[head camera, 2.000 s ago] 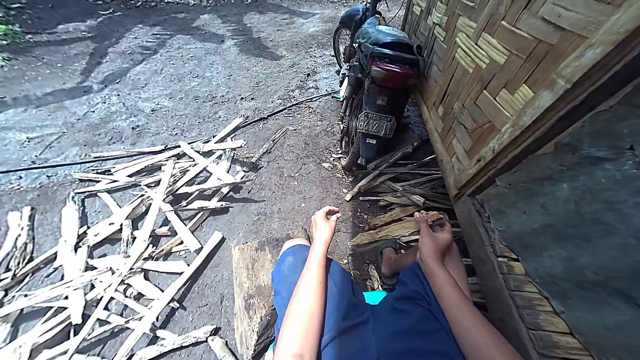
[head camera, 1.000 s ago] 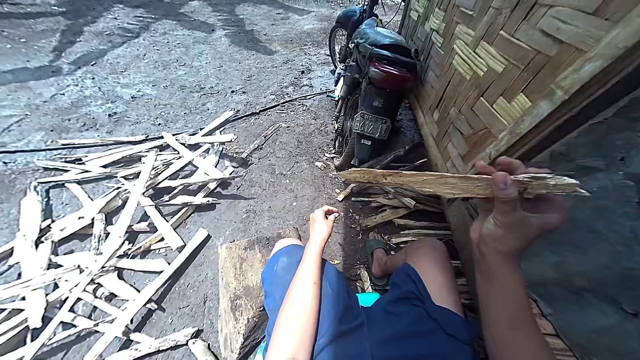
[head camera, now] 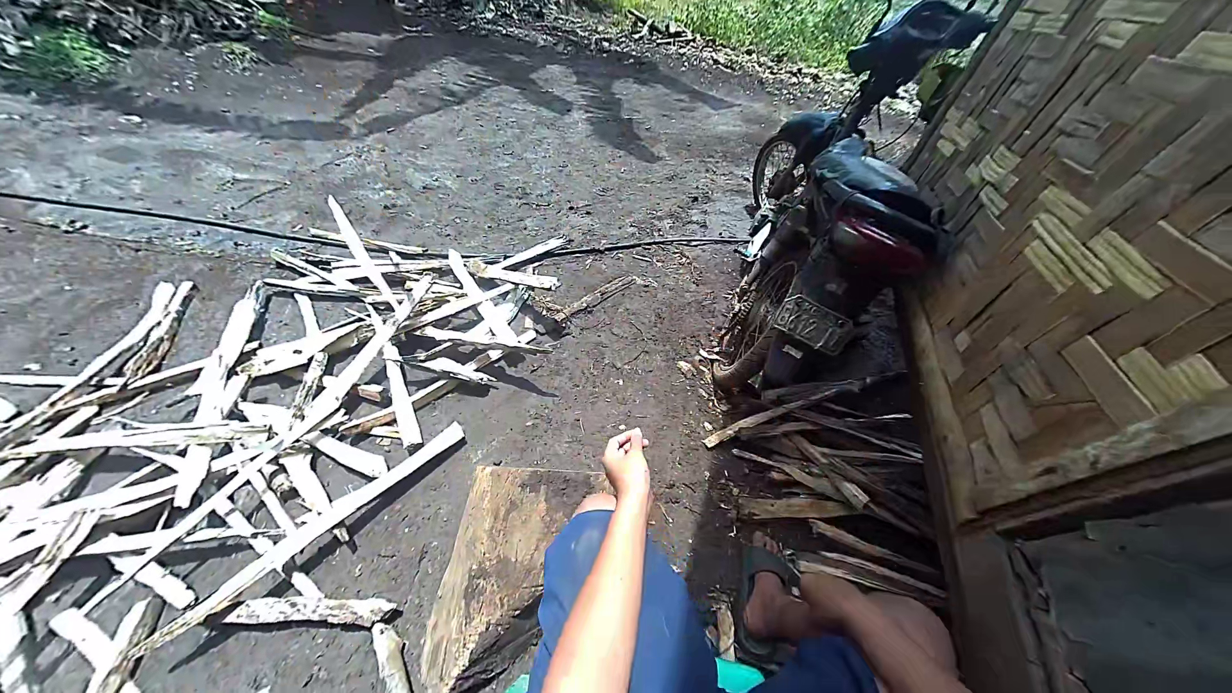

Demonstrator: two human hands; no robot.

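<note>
My left hand (head camera: 627, 464) is raised just past my left knee, its fingers curled in and no object visible in them. Below it are my blue shorts (head camera: 616, 587), and to its left a thick wooden block (head camera: 510, 549) lies on the ground. My right hand cannot be made out; the lower right shows bare skin over my bent leg, near a sandalled foot (head camera: 770, 602). Split sticks of firewood (head camera: 847, 472) lie beside that foot along the wall. A larger heap of pale split wood (head camera: 318, 423) spreads over the ground on the left.
A parked motorcycle (head camera: 837, 250) stands ahead on the right, close to a woven bamboo wall (head camera: 1088, 289). A black cable or hose (head camera: 654, 243) crosses the dirt ground behind the wood heap. Something turquoise (head camera: 736, 676) shows under my legs.
My right hand held up a long split piece of wood one second ago; neither is recognisable now. The left hand stays curled near the knee. The view has shifted toward the left and farther ahead.
</note>
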